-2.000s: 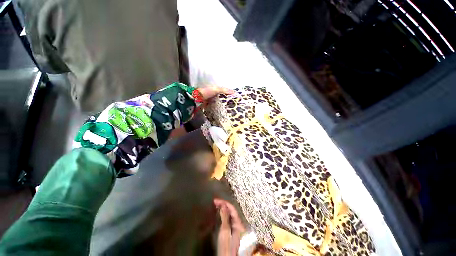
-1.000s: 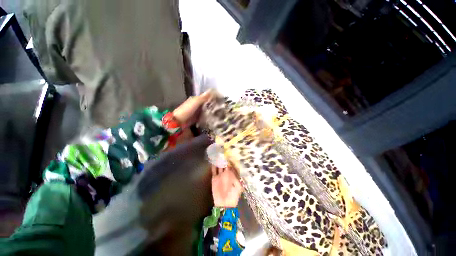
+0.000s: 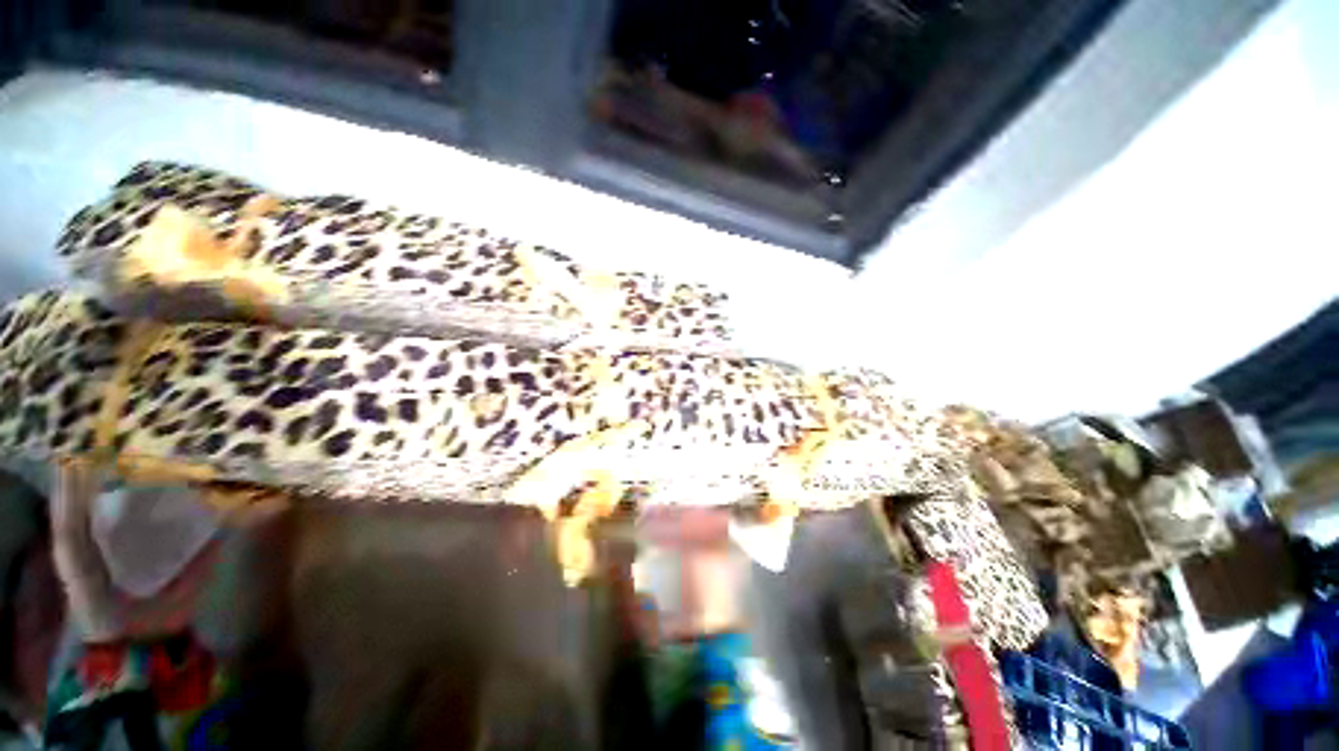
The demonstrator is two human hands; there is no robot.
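Two long leopard-print bundles lie side by side on a white surface. The near bundle [image 3: 353, 404] has yellow-orange strips around it, with loose ends hanging at its near edge. The far bundle [image 3: 426, 257] also has yellow-orange strips. My left hand [image 3: 81, 550] is blurred at the lower left, with its fingers up against the near bundle's left end. My right hand [image 3: 690, 565] is strongly blurred below the middle of the near bundle. Its fingers cannot be made out. Whether either hand grips is unclear.
At the right stand a leopard-print block [image 3: 977, 565] with a red strip [image 3: 966, 660], a blue plastic basket [image 3: 1087, 712] and a heap of brown pieces [image 3: 1050, 492]. Dark windows [image 3: 734, 96] run behind the white surface [image 3: 367, 147].
The view has swung round, so the bundles now lie across it and the right-hand items show. The near bundle's end was in my left hand's grasp; both hands are now blurred along its near side.
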